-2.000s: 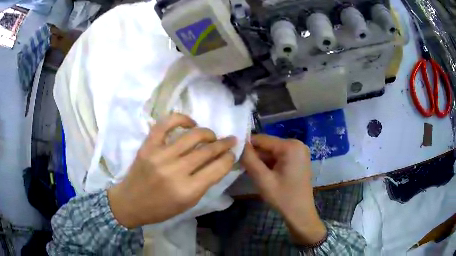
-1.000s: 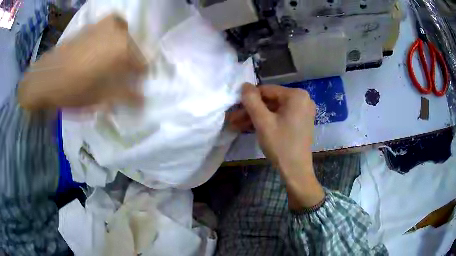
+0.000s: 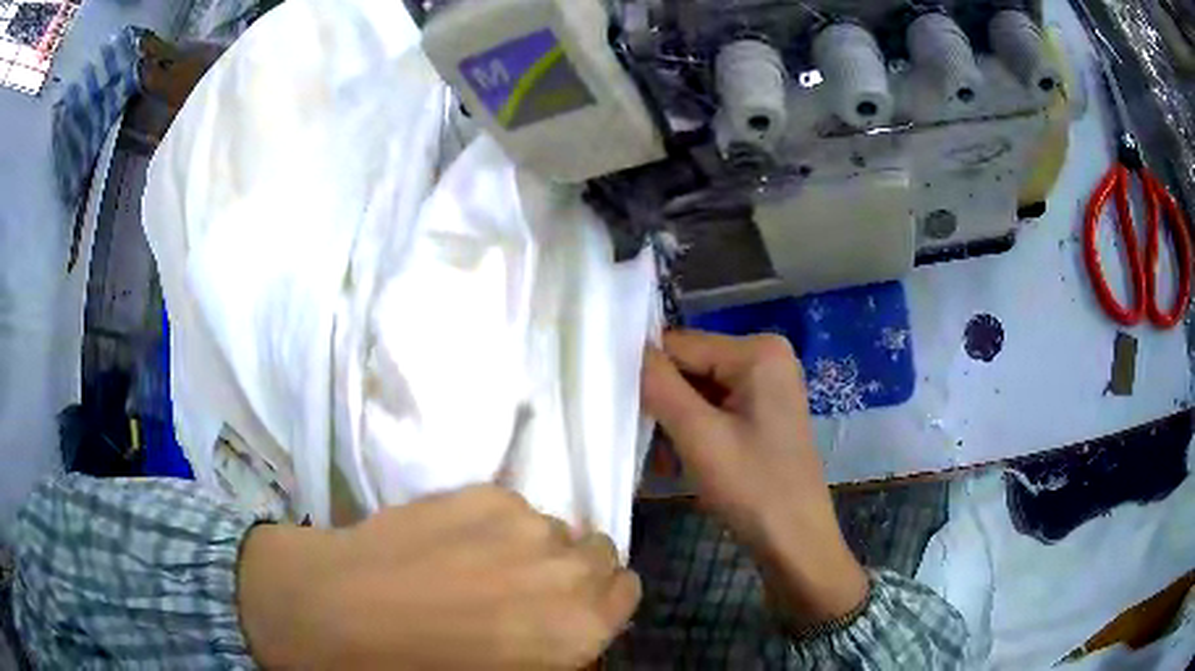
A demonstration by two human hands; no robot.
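White fabric (image 3: 452, 315) lies bunched left of the overlock machine (image 3: 839, 210) and runs down toward the lap. Its right edge reaches up to the dark presser foot area (image 3: 632, 223). My right hand (image 3: 734, 420) pinches this edge between thumb and fingers just below the presser foot. My left hand (image 3: 446, 577) is lower down, closed on the same fabric near its right edge, with the back of the hand up. Its fingertips are partly hidden.
Red-handled scissors (image 3: 1138, 249) lie on the table right of the machine. A blue tray (image 3: 858, 347) with white lint sits below the machine front. White cut pieces (image 3: 1009, 577) lie at the lower right, beyond the wooden table edge (image 3: 917, 480). Blue material shows at the left.
My left hand has moved from the far left down to the fabric's lower right part and closed on it. My right hand keeps its pinch near the presser foot. The camera view has tilted.
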